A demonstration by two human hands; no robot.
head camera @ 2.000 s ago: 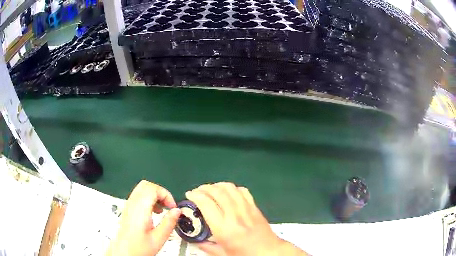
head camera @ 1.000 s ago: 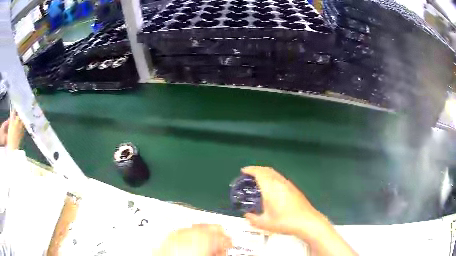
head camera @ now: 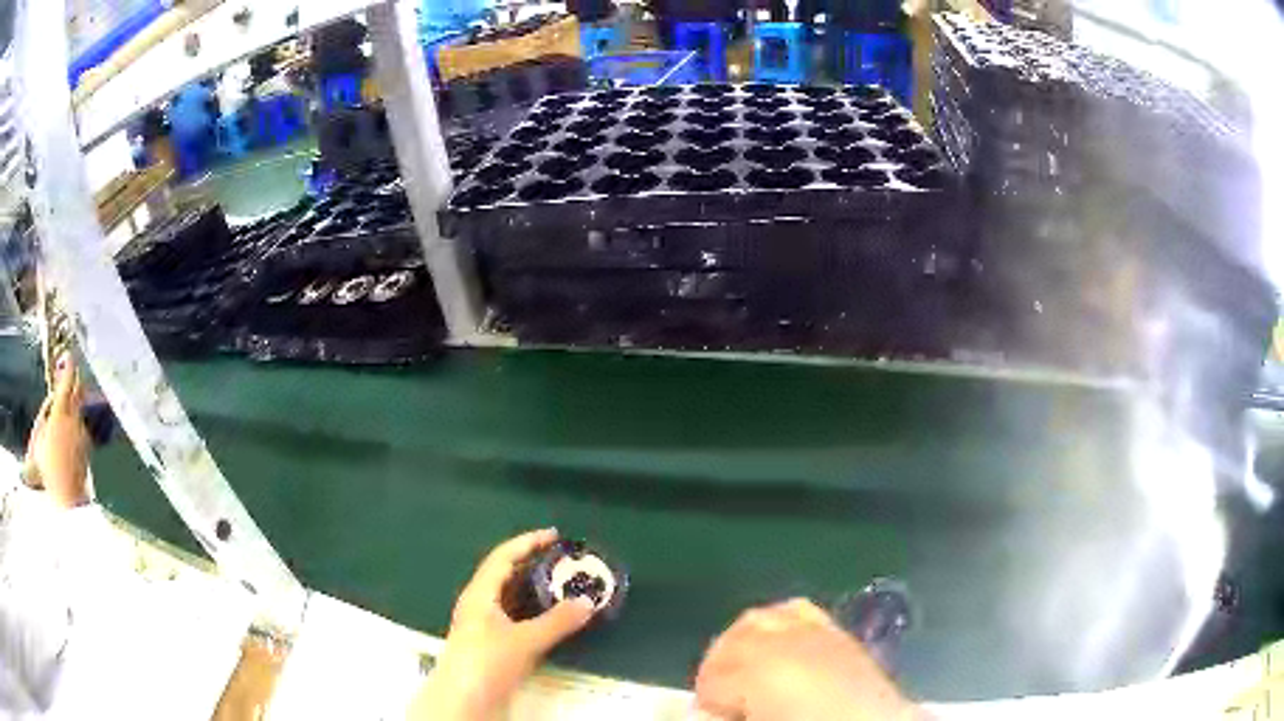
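My left hand [head camera: 496, 620] is around a black cylindrical housing [head camera: 614, 580] at the near edge of the green belt. The housing's open end faces up and shows a whitish ring with a dark centre; my thumb lies over the ring's near side. My right hand [head camera: 796, 659] is to the right at the belt edge, fingers curled, slightly blurred; its fingertips are hidden. A second dark housing [head camera: 882, 611] stands on the belt just beyond and right of my right hand. I cannot tell if they touch.
The green belt [head camera: 493, 423] crosses in front of the white-covered bench [head camera: 352, 655]. Stacked black blister trays [head camera: 704, 268] stand beyond it. A tray with pale rings [head camera: 352, 290] is left. A white post [head camera: 169, 437] and a person's hand [head camera: 59, 440] are at left. Another dark object [head camera: 1222, 599] is far right.
The view has tilted up. My left hand has moved onto the belt and taken hold of the ringed housing. My right hand is no longer around the dark-topped housing, which now stands beside it.
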